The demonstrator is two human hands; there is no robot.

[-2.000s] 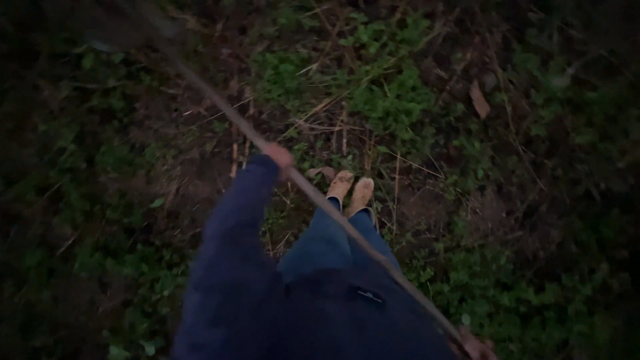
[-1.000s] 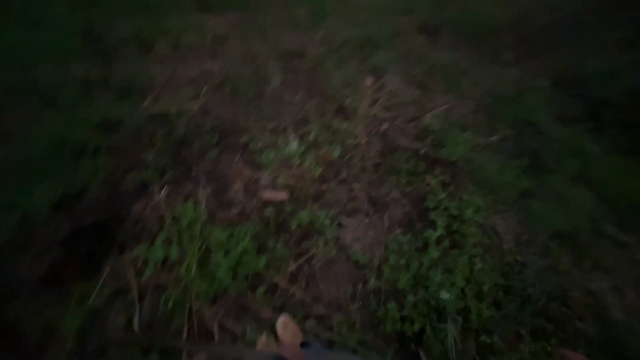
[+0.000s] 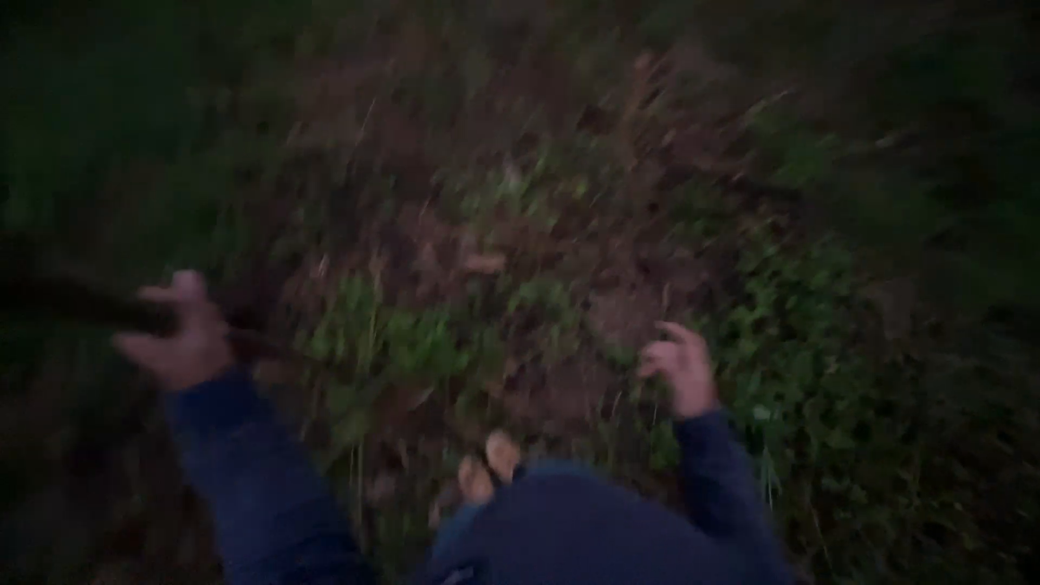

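My left hand (image 3: 185, 337) is raised at the left, in a dark blue sleeve. A dark, blurred wooden pole (image 3: 89, 302) runs in from the left edge and lies between its thumb and fingers; the grip looks loose. A thin dark length seems to continue on the other side of the hand, toward the lower right. At right of centre, my right hand (image 3: 682, 366) hovers above the ground with its fingers partly bent and apart, and nothing shows in it. Blur and dim light hide the finger contacts.
Below are my tan shoes (image 3: 489, 467), side by side. Low green plants (image 3: 406, 333) grow around patches of bare soil and dry stalks. A pale brown leaf or chip (image 3: 485, 262) lies ahead of the shoes. Denser weeds (image 3: 812, 325) stand at the right.
Two seconds ago both hands held the long pole slantwise across my body; now my right hand is off it. One second ago neither hand was in view. The view has shifted strongly.
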